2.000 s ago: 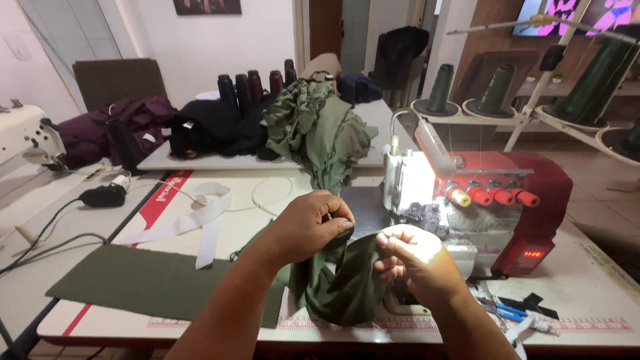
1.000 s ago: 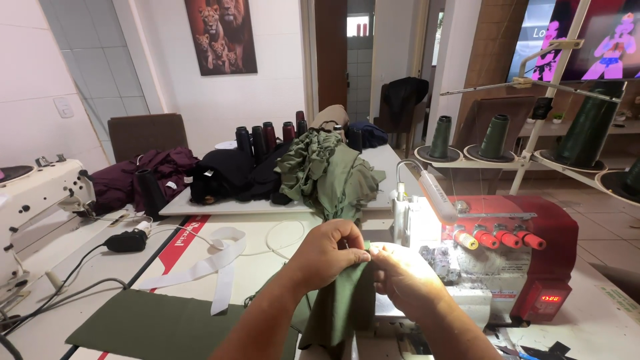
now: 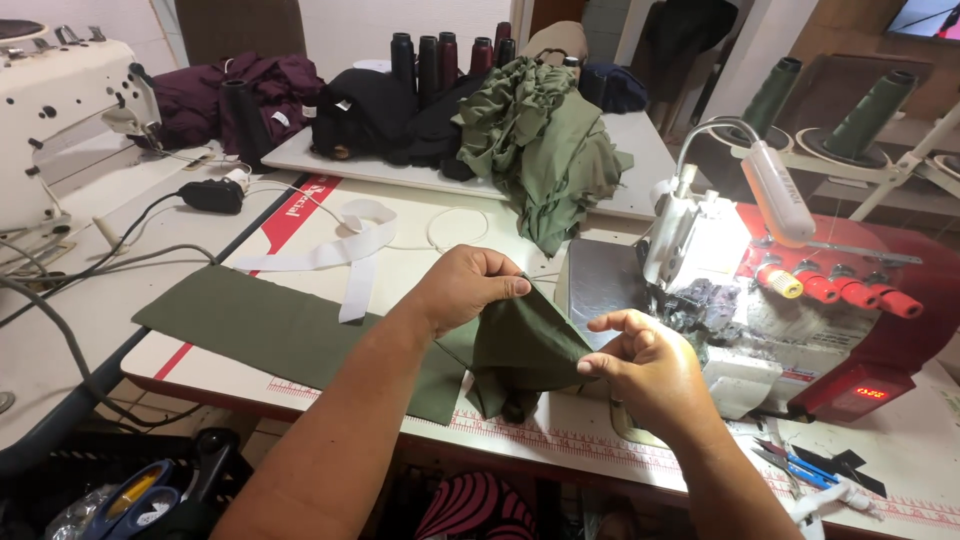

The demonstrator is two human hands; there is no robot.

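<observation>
My left hand pinches the upper edge of a dark green fabric piece between thumb and fingers. The thumb and fingertips of my right hand grip the same edge farther right, so it runs slanting between the hands. The cloth's lower part hangs over the ruler-marked table edge. A flat dark green fabric panel lies to the left, partly behind my left forearm. Just beyond my right hand stands a red and white overlock sewing machine with its lamp lit.
White elastic strips lie behind the panel. Olive garments, black cloth and thread cones rest on a raised board. Blue-handled thread snips lie at the right, a white sewing machine stands left, and scissors sit below.
My hands, close together one second ago, are now apart with the green fabric's edge stretched between them. The view has tilted downward.
</observation>
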